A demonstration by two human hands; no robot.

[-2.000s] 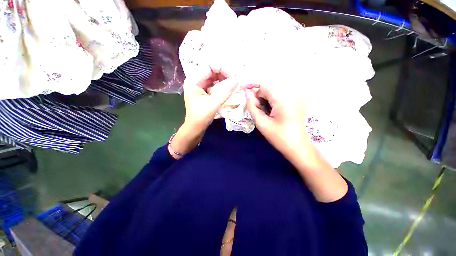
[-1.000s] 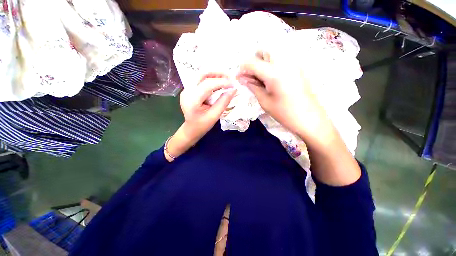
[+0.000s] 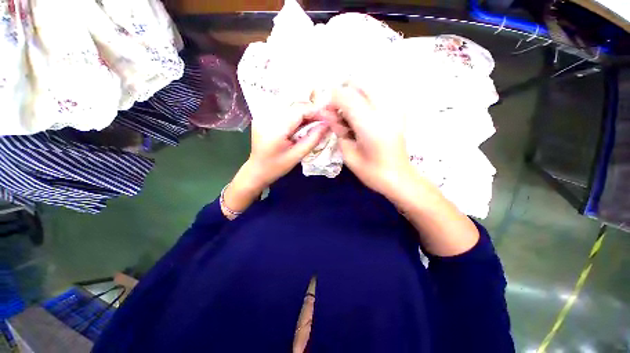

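A white garment [image 3: 442, 89] with small coloured flowers and a scalloped edge lies spread in front of me, over my lap and up to the table edge. My left hand [image 3: 280, 141] pinches a gathered fold of it near the middle. My right hand [image 3: 369, 138] is close beside, its fingertips touching the left fingertips at the same fold. A crumpled bit of the cloth hangs below the fingers. The overexposed cloth hides its details. I cannot make out a needle or thread between the fingertips.
More white floral cloth [image 3: 62, 76] hangs at the left over striped dark-blue cloth [image 3: 69, 169]. A clear pinkish bag [image 3: 221, 96] is beside it. Loose threads hang from the table edge [image 3: 442, 22]. Blue crates [image 3: 83, 314] are at lower left. A yellow line [image 3: 573, 296] crosses the green floor.
My right hand rose over the cloth, away from the left fingertips, then came back down to them. The garment's right side lifted and folded by my forearm, then spread flat again.
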